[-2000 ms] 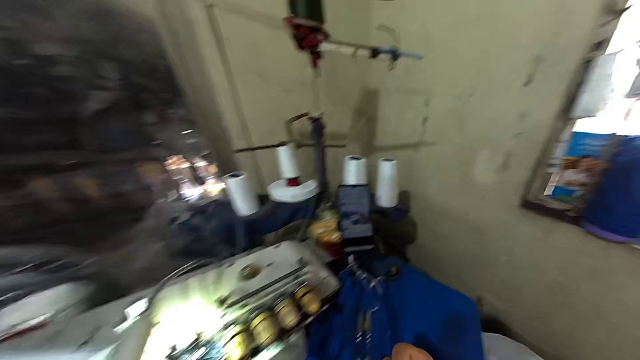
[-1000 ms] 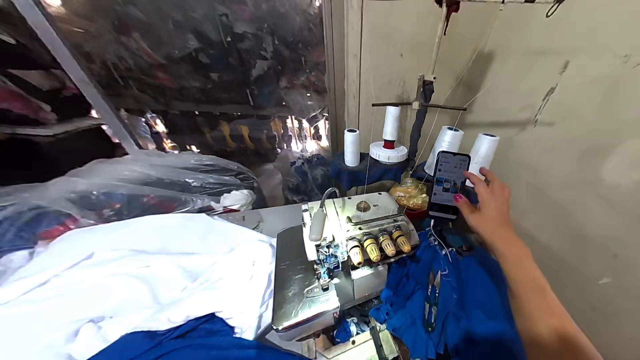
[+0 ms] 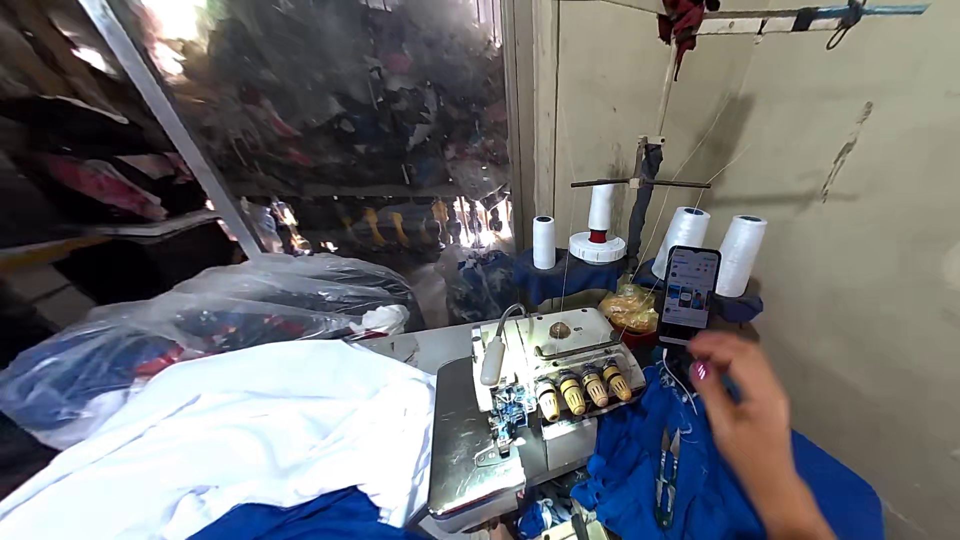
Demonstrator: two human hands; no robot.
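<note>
My right hand (image 3: 742,405) is raised just below the lower edge of an upright smartphone (image 3: 687,292) with its screen lit; it seems to hold nothing, fingers bent and slightly blurred. A white cable hangs below the phone. Left of the hand stands an overlock sewing machine (image 3: 577,334) with several yellow tension knobs (image 3: 572,394) and a small lit lamp (image 3: 493,361). Thread snips (image 3: 666,480) lie on blue fabric (image 3: 630,457) under the hand. White fabric (image 3: 285,427) spreads left of the machine. My left hand is not visible.
White thread cones (image 3: 741,255) stand behind the machine around a thread stand (image 3: 641,184). A plastic-wrapped bundle (image 3: 225,315) lies at the left, before a plastic-covered window. A bare wall (image 3: 847,262) rises on the right. Blue fabric (image 3: 315,517) lies at the front.
My right hand has drawn back from the phone's right side to below it. Two seconds ago only a fingertip showed at the bottom edge. The view has shifted.
</note>
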